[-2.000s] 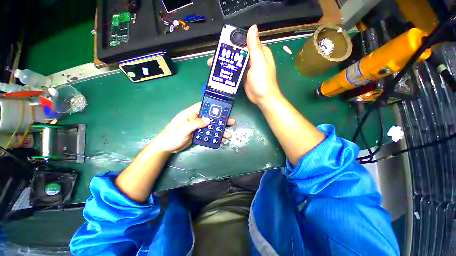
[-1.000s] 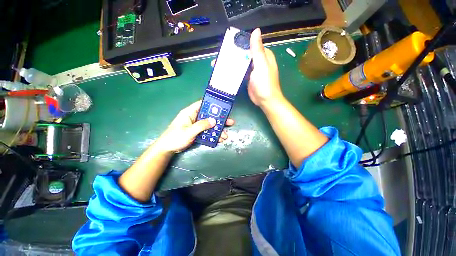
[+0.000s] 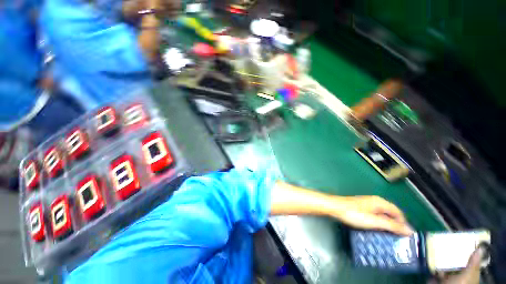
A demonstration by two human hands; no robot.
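The dark flip phone (image 3: 385, 250) is open, at the lower right, blurred. Its screen half (image 3: 452, 250) shows a plain bright white screen. My left hand (image 3: 374, 213) lies along the keypad half's edge near the hinge; whether it grips the phone is hard to tell in the blur. My right hand (image 3: 465, 273) is partly cut off by the bottom edge, with its thumb on the end of the screen half, holding it. A gold-rimmed phone part (image 3: 383, 159) with a dark centre lies by the parts tray.
A clear blister tray (image 3: 105, 191) with several red square parts is at the left. Another person's blue sleeve (image 3: 91, 50) is at the top left. The dark parts tray (image 3: 444, 188) is at the right. Blurred clutter and a small fan (image 3: 233, 128) stand near the top centre.
The view has swung left, bringing the red parts and another person into sight. The phone now appears at the lower right. My left hand has shifted from the keypad's face towards the hinge.
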